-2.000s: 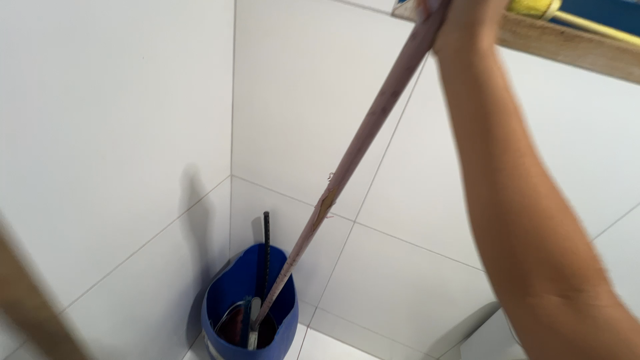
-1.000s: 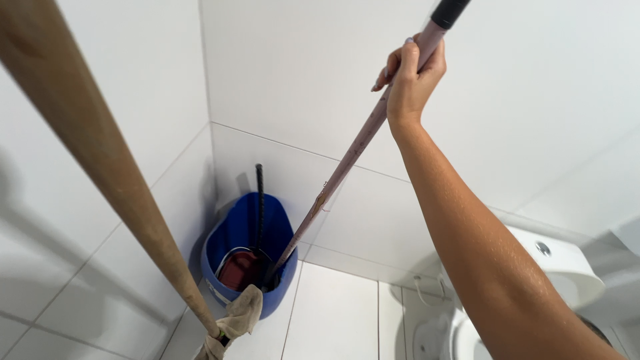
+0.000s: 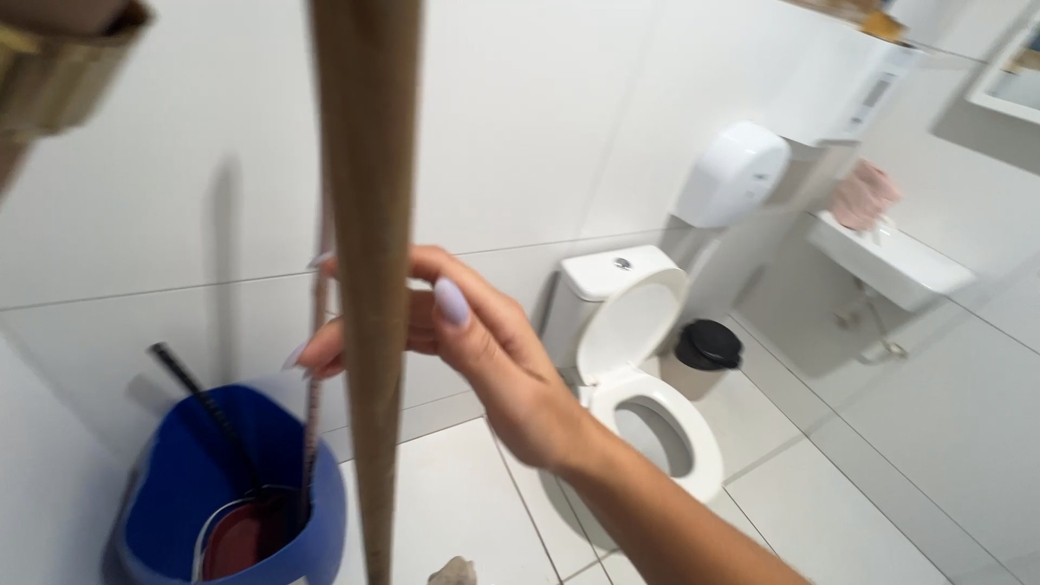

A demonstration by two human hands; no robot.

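My right hand [image 3: 496, 357] comes in from the lower right. Its thumb stands clear and its fingers pass behind a thick wooden pole [image 3: 374, 195] that runs down the view. The fingertips are beside a thin pinkish pole [image 3: 311, 406]; whether they touch it is unclear. That pole stands in a blue bucket [image 3: 325, 504], along with a black-handled tool [image 3: 203, 390] and a dark red item [image 3: 244, 540]. A greyish cloth [image 3: 455, 571] shows at the bottom edge. My left hand is not in view.
A white toilet [image 3: 707, 455] with its lid raised stands to the right, with a black bin [image 3: 707, 345] beyond it. A white wall dispenser [image 3: 731, 175] and a small sink [image 3: 910, 264] with a pink cloth [image 3: 865, 195] are farther right. A blurred tan object [image 3: 65, 81] fills the upper left corner.
My right hand has let go of the pinkish pole's upper part and moved lower. The wooden pole has moved from the left to in front of my fingers. The view has turned right.
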